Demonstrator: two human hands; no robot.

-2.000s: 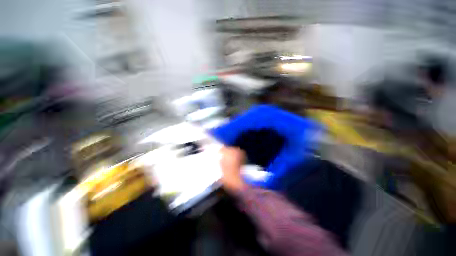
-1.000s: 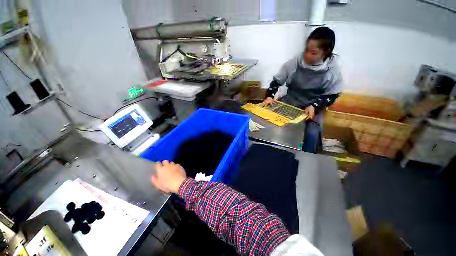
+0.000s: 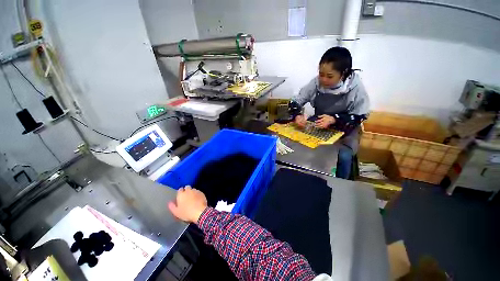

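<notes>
My right hand (image 3: pixel 188 204), in a red and blue checked sleeve, rests at the edge of the grey metal machine table (image 3: pixel 137 189), beside the near end of the blue tote. No object shows in it; its fingers are bent and the palm side is hidden. My left hand is not in view. Several round black patches (image 3: pixel 91 247) lie in a cluster on the white sheet (image 3: pixel 129 253) at the lower left. The blue tote (image 3: pixel 264 174) holds a heap of small black pieces (image 3: pixel 227 174). A corner of the yellow template (image 3: pixel 50 273) shows at the bottom left.
A black panel stack (image 3: pixel 299 214) lies on the metal side table (image 3: pixel 359 219) right of the tote. The control screen (image 3: pixel 145 148) stands behind the machine table. A coworker (image 3: pixel 335 99) sits beyond with a yellow template (image 3: pixel 307 134). Another machine (image 3: pixel 219 77) stands behind.
The view has steadied since the early blur and shifted slightly. My right hand stays at the table edge over the last second. The coworker's head and hands have moved.
</notes>
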